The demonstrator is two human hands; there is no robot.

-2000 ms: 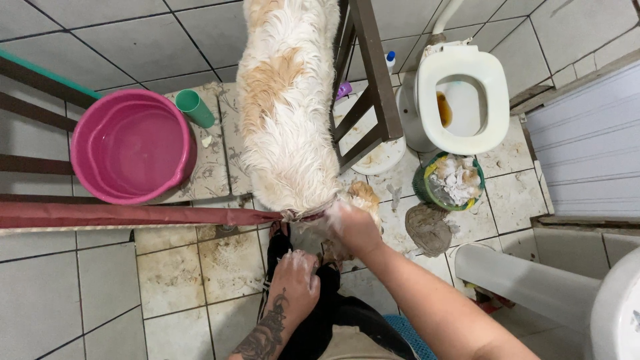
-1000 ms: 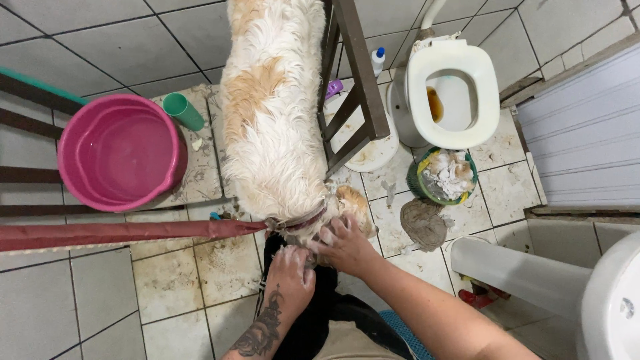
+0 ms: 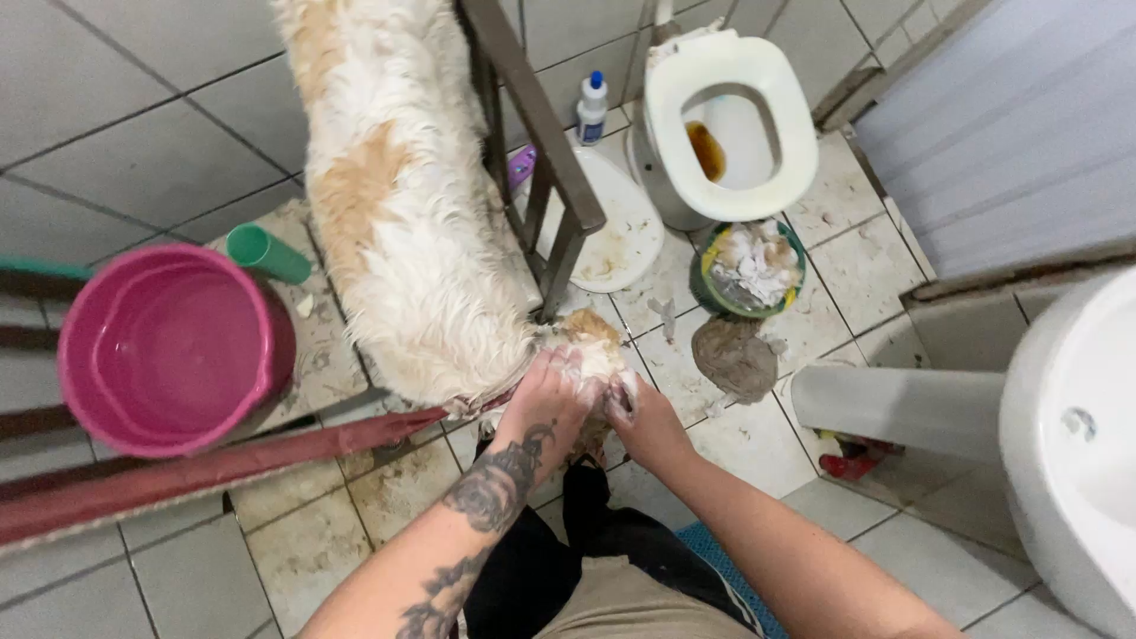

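A wet white and tan dog [image 3: 408, 213] stands on a tiled ledge beside a dark railing, its head low at the near end. My left hand [image 3: 548, 399], below a tattooed forearm, lies on the lathered fur of the head, fingers partly hidden in foam. My right hand [image 3: 643, 417] is at the right side of the head, its fingers curled at wet, soapy fur; whether they grip it is not clear. A red cloth strap [image 3: 337, 453] runs from the dog's neck to the left edge. The dog's face is hidden.
On the ledge at left stand a pink basin [image 3: 177, 355] and a green plastic cup [image 3: 266, 252]. At right are a toilet [image 3: 732, 133], a full waste bin [image 3: 750, 271], a grey rag [image 3: 735, 359] and a white sink [image 3: 1083, 426]. A white bottle [image 3: 592, 108] stands behind the railing [image 3: 532, 115].
My left hand has moved up and right from below the dog's neck onto its head. My right hand has shifted to the head's right side.
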